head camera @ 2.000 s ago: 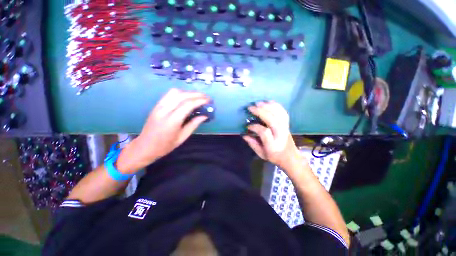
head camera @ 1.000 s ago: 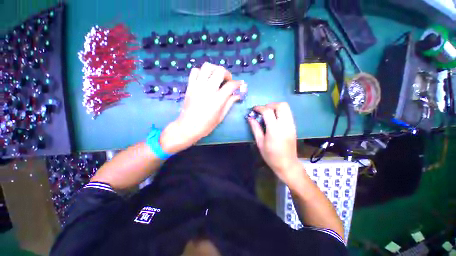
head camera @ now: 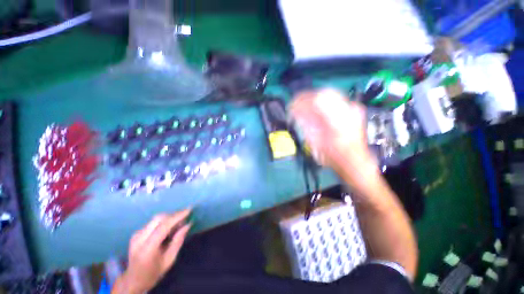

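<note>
Small black modules (head camera: 164, 150) with green dots stand in three rows on the green mat; the front row has bright whitish ends toward its right. A pile of red lead wires (head camera: 69, 169) with white ends lies left of them. My left hand (head camera: 158, 244) is at the bench's front edge, below the front row, thumb and finger pointing to the right; whether a small part is at its fingertips cannot be told. My right hand (head camera: 330, 123) is strongly blurred, over the soldering gear at the right; its fingers and any held thing are unclear.
A black holder with a yellow sponge (head camera: 282, 144) is left of my right hand. A green piece (head camera: 246, 204) lies near the front edge. A white blister tray (head camera: 324, 241) is below the bench. A clear hood (head camera: 155, 77) and a green-rimmed reel (head camera: 396, 90) are farther back.
The view has swung to the right and up. My right hand has moved from the front edge to the soldering gear. My left hand has left the front row for the bench edge.
</note>
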